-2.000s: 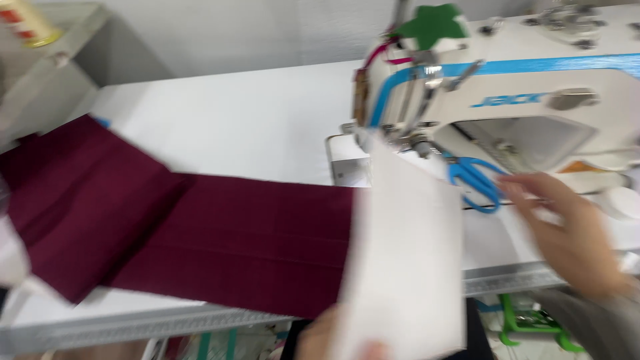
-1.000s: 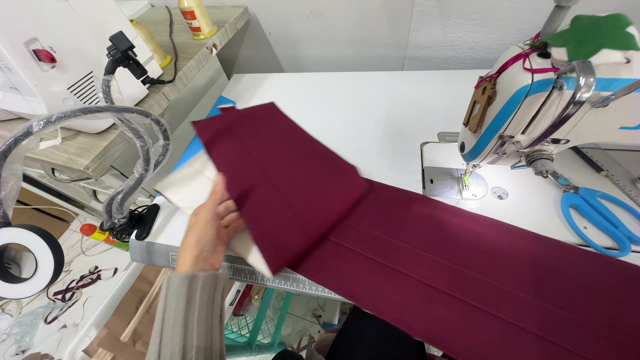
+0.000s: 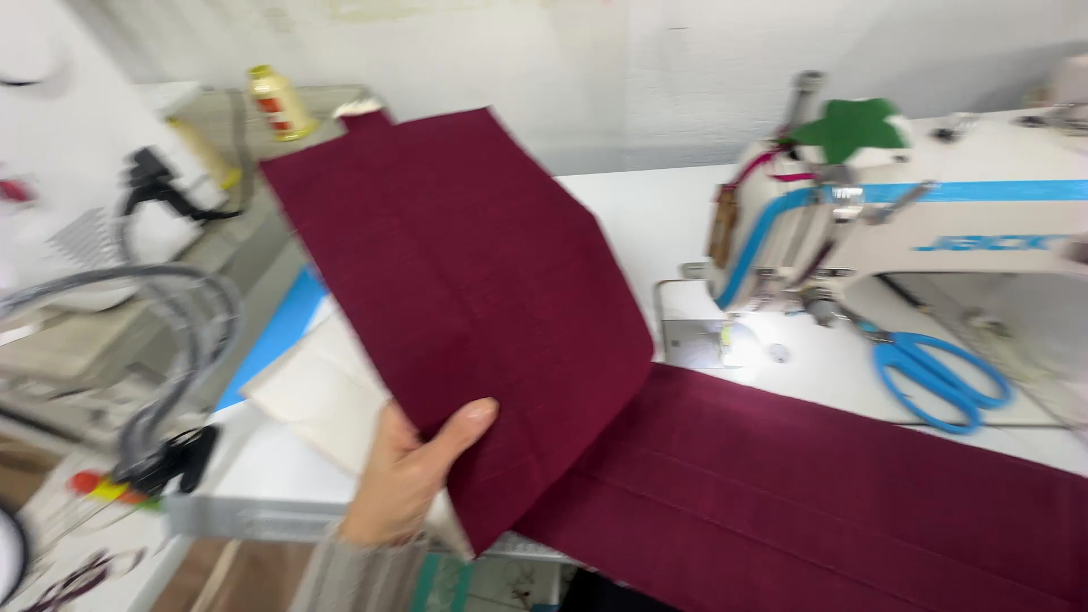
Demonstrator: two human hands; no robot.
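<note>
My left hand (image 3: 425,476) grips the lower left edge of a maroon fabric piece (image 3: 476,280), thumb on top, and holds that end raised above the white sewing table (image 3: 595,195). The fabric folds at the middle, and its long part (image 3: 799,476) runs off to the right along the table's front. Behind the hand, a cream-white sheet (image 3: 323,382) lies partly under the fabric, with a blue piece (image 3: 272,331) beside it. My right hand is not in view.
A Jack sewing machine (image 3: 960,221) stands at the right, its needle area lit. Blue-handled scissors (image 3: 939,382) lie below its arm. A yellow thread cone (image 3: 280,106), another white machine (image 3: 68,170) and looped grey tubing (image 3: 187,340) are at the left.
My left hand has lifted the maroon fabric's end, which hung lower a second ago. The right hand, near the scissors two seconds ago, is out of view. The view has swung left, then partly back.
</note>
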